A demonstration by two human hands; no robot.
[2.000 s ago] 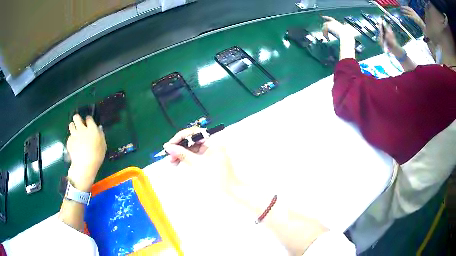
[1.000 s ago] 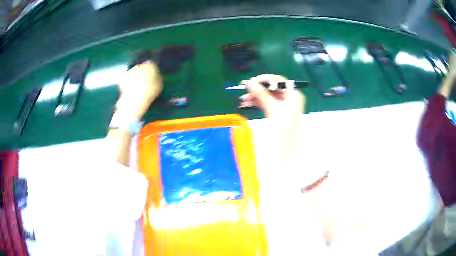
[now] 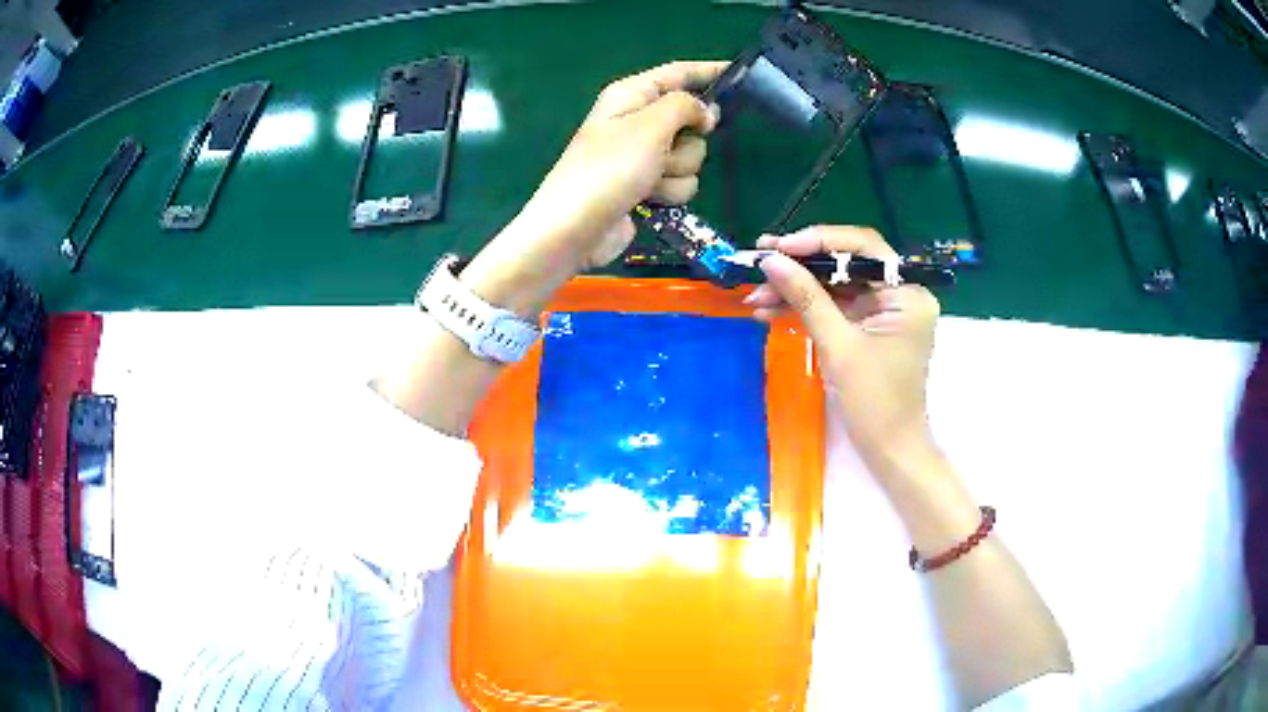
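My left hand (image 3: 633, 160) holds a black phone middle frame (image 3: 832, 77) by its side, tilted above the green belt. The frame's near end, with small gold and blue parts, points down toward the orange tray. My right hand (image 3: 869, 327) holds a black pen-shaped tool (image 3: 848, 267) with white bands. The pen's pale tip is at the blue patch on the frame's near end; whether it touches is hard to tell. The orange tray (image 3: 633, 633) lies below with a blue carrier sheet (image 3: 654, 403) bearing whitish specks.
More black frames lie on the green conveyor belt (image 3: 299, 257), left and right of my hands. A red ribbed mat (image 3: 70, 556) with piled black frames is at the far left. One frame (image 3: 93, 487) lies at its edge on the white cover (image 3: 209, 417).
My left hand has moved right and now holds a frame raised off the belt. My right hand has brought the pen tip to the frame's end. The view has turned left and down.
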